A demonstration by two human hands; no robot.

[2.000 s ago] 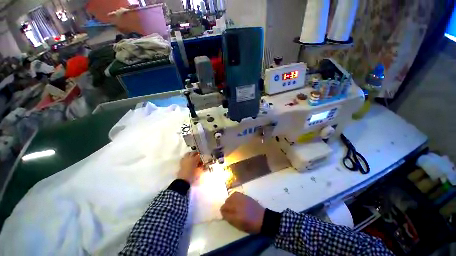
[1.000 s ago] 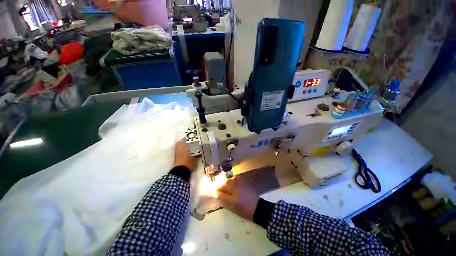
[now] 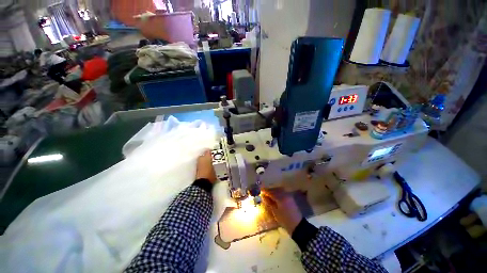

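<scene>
The white sheer fabric (image 3: 123,186) lies in a large heap left of the needle. The cream-white sewing machine (image 3: 299,160) stands in front of me, its needle area (image 3: 248,205) glaring under the bright lamp. The metal needle plate area (image 3: 240,226) shows below the lamp. My left hand (image 3: 205,168) rests at the fabric's edge, left of the machine head; its fingertips are hidden, so its hold is unclear. My right hand (image 3: 283,209) is just right of the needle, its fingers blurred by glare; I cannot tell whether it holds anything.
A teal smartphone (image 3: 312,96) stands on the machine. Black scissors (image 3: 410,200) lie on the table at the right. A control box (image 3: 348,101) and two thread cones (image 3: 370,36) are behind. A green side table (image 3: 69,154) extends left, with fabric piles beyond.
My right hand has moved from the table front up beside the needle. My left hand has moved back along the machine head. The plate area in front of the needle is now uncovered. The view has shifted.
</scene>
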